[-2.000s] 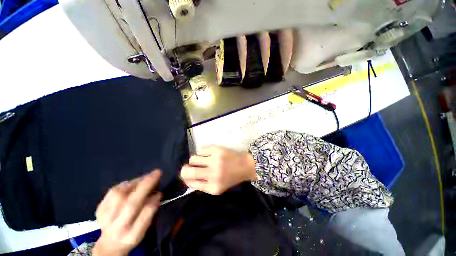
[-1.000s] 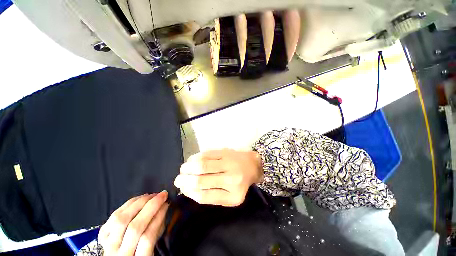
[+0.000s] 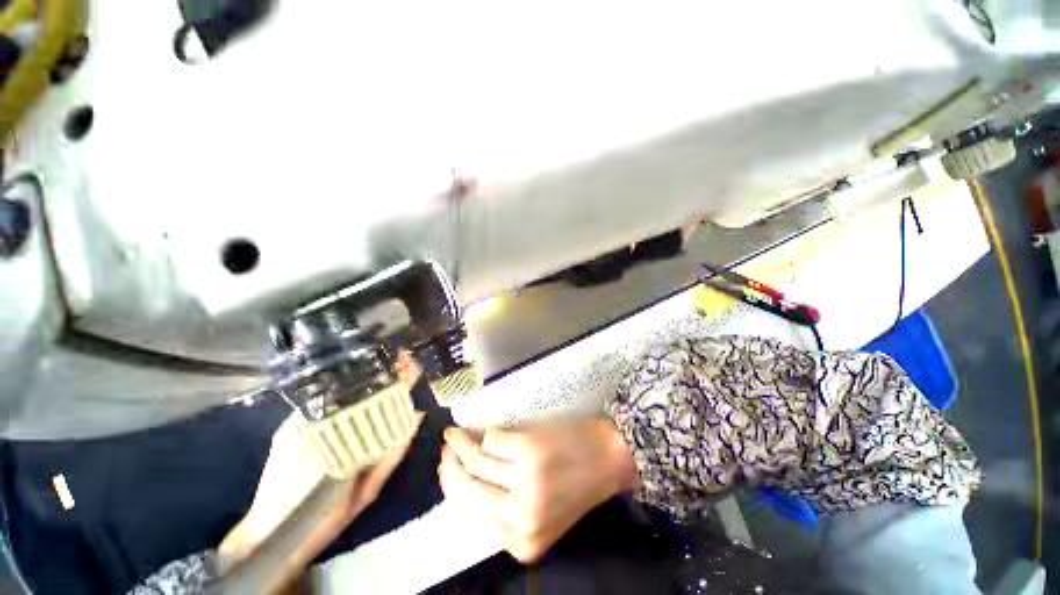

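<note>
The black cloth panel [image 3: 151, 482] lies at lower left, partly under the machine head. A small cream tag [image 3: 63, 492] shows on it. My left hand [image 3: 331, 494] reaches up over the cloth; the ribbed cream knob [image 3: 363, 430] hides part of it, so its grip cannot be told. My right hand [image 3: 541, 479] is right of the knob, fingers curled, fingertips near a dark edge of cloth. Whether it pinches the cloth cannot be told. The needle area is hidden behind the knob and metal discs.
The white machine head [image 3: 465, 128] fills the top. Red-and-black snips [image 3: 767, 296] lie on the white table [image 3: 581, 378]. Black bundles [image 3: 628, 258] show partly under the arm. A blue bin [image 3: 918, 360] stands beyond the table's right edge.
The view has moved closer to the machine head, which now covers much of the cloth and bundles. My left hand has moved up behind the knob, and the cloth's near right part is now out of sight.
</note>
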